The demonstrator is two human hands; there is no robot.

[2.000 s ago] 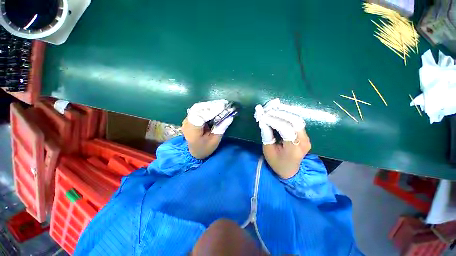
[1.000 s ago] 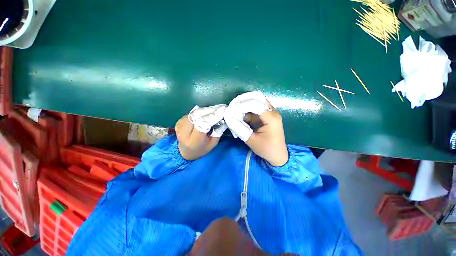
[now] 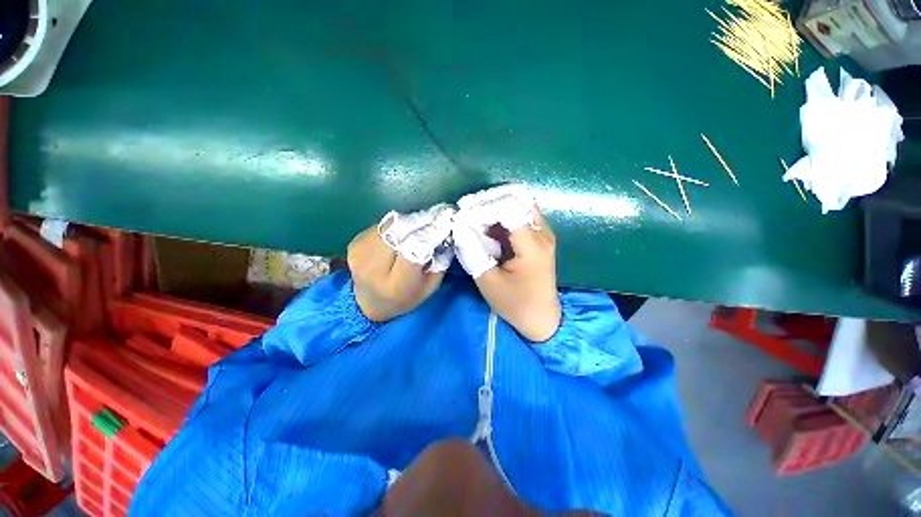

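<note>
My left hand (image 3: 399, 265) and my right hand (image 3: 512, 260) meet at the front edge of the green bench, with white finger cots (image 3: 414, 234) on the fingertips. The fingertips of both hands press together around a small part that is almost wholly hidden; only a dark sliver shows between them. My left fingers are curled closed on it. My right thumb and fingers form a ring against it. I cannot tell whether a toothpick or a wipe is between the fingers.
Loose toothpicks (image 3: 679, 178) lie right of my hands, with a toothpick pile (image 3: 759, 42) behind. A crumpled white wipe pile (image 3: 848, 139) and a black box (image 3: 894, 247) are at the right. A round-topped device (image 3: 38, 45) stands far left. Red crates (image 3: 126, 434) are below the bench.
Two seconds ago my hands were apart, with the dark, silvery part visible in my left hand. They have since come together over it. The view has shifted, so bench items sit farther left.
</note>
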